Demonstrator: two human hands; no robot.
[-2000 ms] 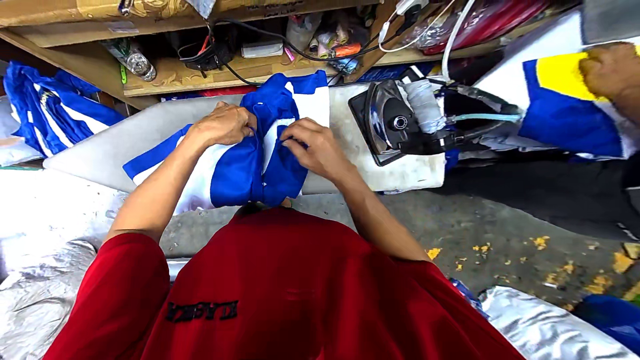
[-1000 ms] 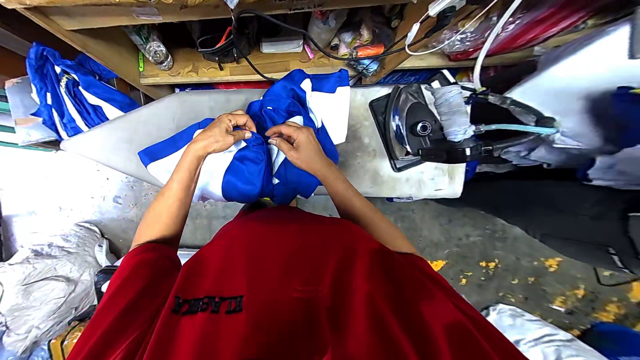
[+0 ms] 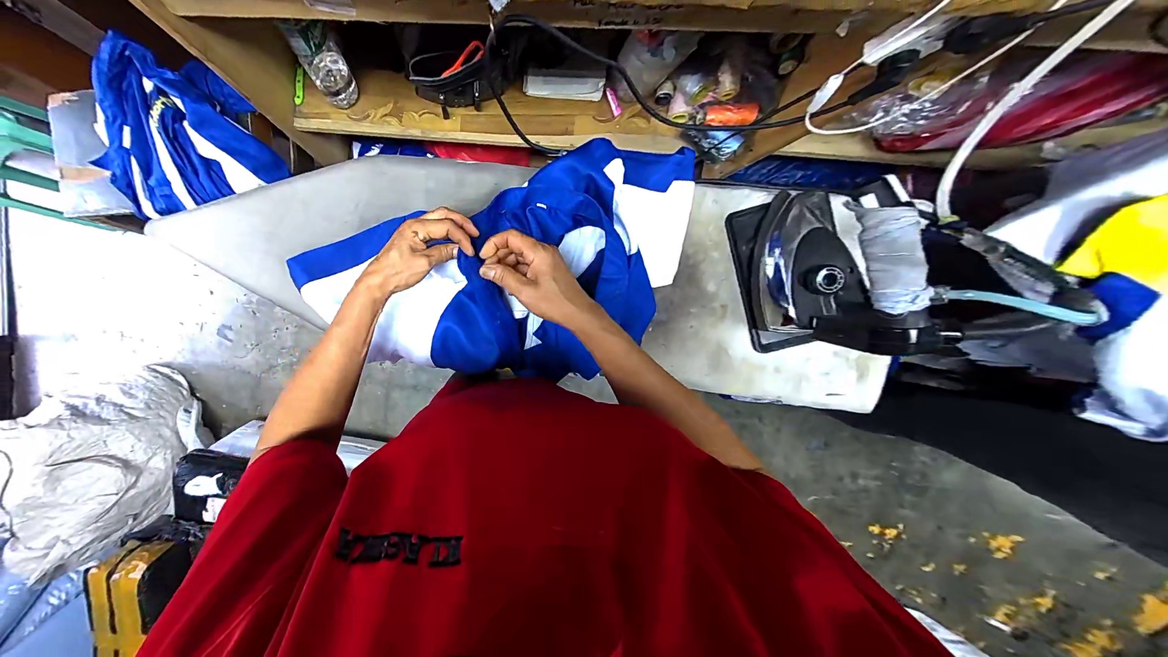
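A blue and white garment (image 3: 566,205) lies bunched over the grey ironing board (image 3: 365,187). My left hand (image 3: 415,251) pinches a blue edge of it between thumb and fingers. Close beside it, nearly touching, my right hand (image 3: 534,274) pinches the same part from the other side. Whatever small detail lies between the fingertips is too small to make out. To the right of the garment, an electric steam iron (image 3: 821,274) with a cloth-wrapped handle rests on a dark plate at the board's right part.
Another blue and white garment (image 3: 173,137) hangs at the board's left end. Behind the board, a wooden shelf (image 3: 392,119) holds a plastic bottle (image 3: 328,68), a black pouch (image 3: 456,82) and thread spools (image 3: 730,114). A white hose (image 3: 1013,91) and cables run above the iron.
Both hands stay at the garment; they were farther apart two seconds ago and are now close together. The hand that lay on yellow fabric at the far right is no longer in view.
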